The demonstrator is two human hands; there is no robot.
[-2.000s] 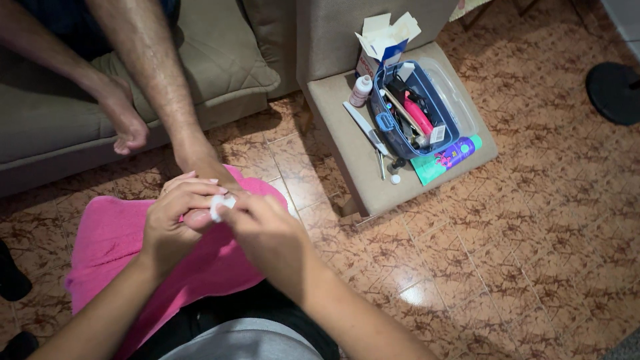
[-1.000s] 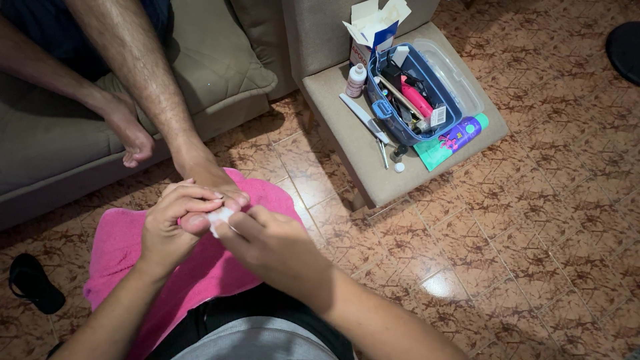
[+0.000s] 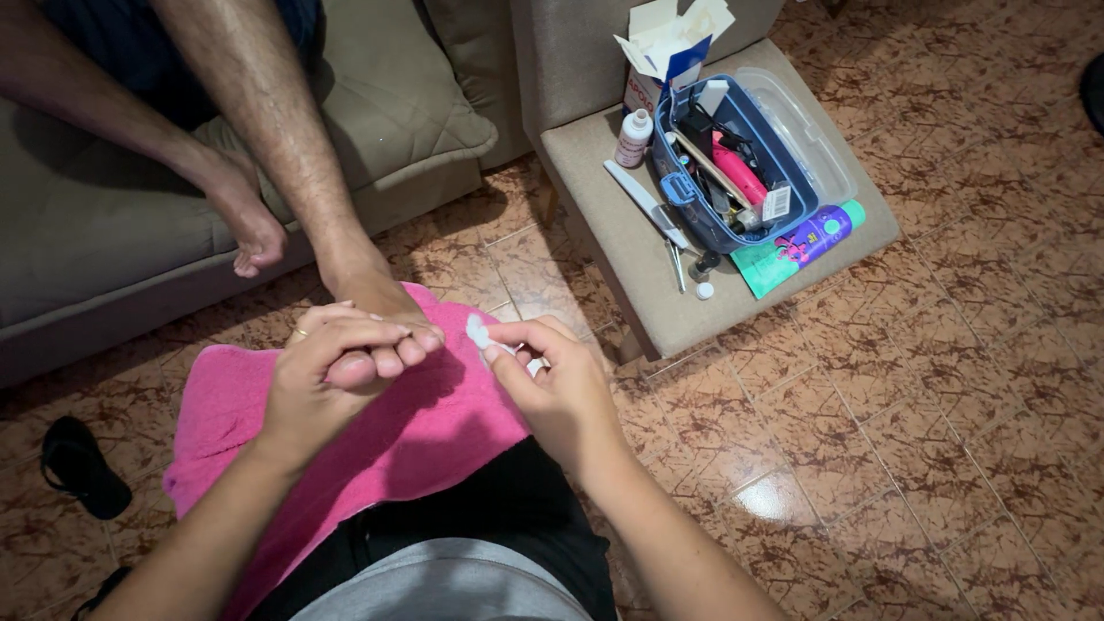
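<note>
My left hand (image 3: 323, 371) grips the front of another person's foot (image 3: 371, 289), its fingers over the top and the toes showing beyond them. The foot rests above a pink towel (image 3: 228, 397) spread across my lap. Just right of the toes, my right hand (image 3: 556, 379) pinches a white cotton wad (image 3: 477, 330) between thumb and fingers, apart from the foot. Something small and white also shows within the curled fingers of that hand; what it is cannot be told.
A padded chair (image 3: 673, 332) at the right bears a blue plastic box (image 3: 733, 164) of tools, a white bottle (image 3: 634, 138), a nail file (image 3: 642, 203), metal tools (image 3: 675, 263), a small bottle (image 3: 705, 265) and a green-purple tube (image 3: 798, 246). A black flip-flop (image 3: 82, 466) lies on the tiled floor.
My right hand has moved off the toes to the right with the cotton, which touched the foot in both earlier frames. My left hand keeps its hold on the foot.
</note>
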